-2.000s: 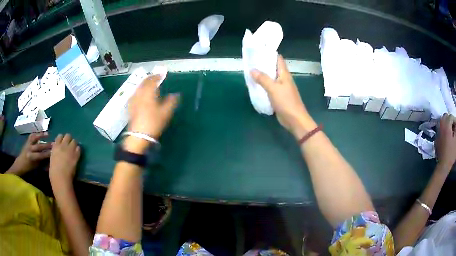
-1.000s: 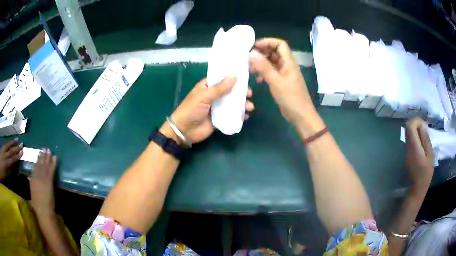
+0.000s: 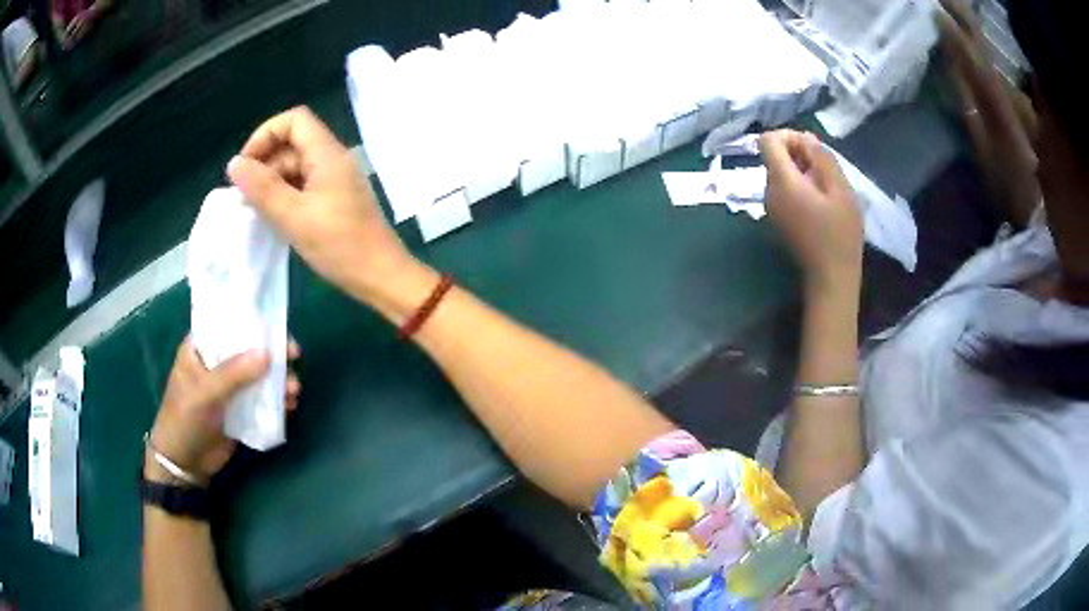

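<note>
A white sleeve [image 3: 239,298], bulging and upright, is at the left over the green bench. My left hand [image 3: 221,400] grips its lower part, thumb in front and fingertips at its right edge. My right hand [image 3: 293,179] is at its top end, thumb and fingers pinched together at the upper edge; whether they hold the sleeve itself is not clear. What is inside the sleeve is hidden. A narrow white carton [image 3: 56,460] with small print lies on the bench at the far left, its flap up.
A row of cartons with white sleeved tops [image 3: 525,96] stands at upper centre. At right, another person's hand [image 3: 818,197] is at white papers [image 3: 723,187]. A limp white piece [image 3: 82,239] lies beyond the pale rail [image 3: 131,298].
The view has swung right, so the carton row sits more central. My left hand has taken hold of the sleeve, which was in my right hand. My right hand has moved to its top.
</note>
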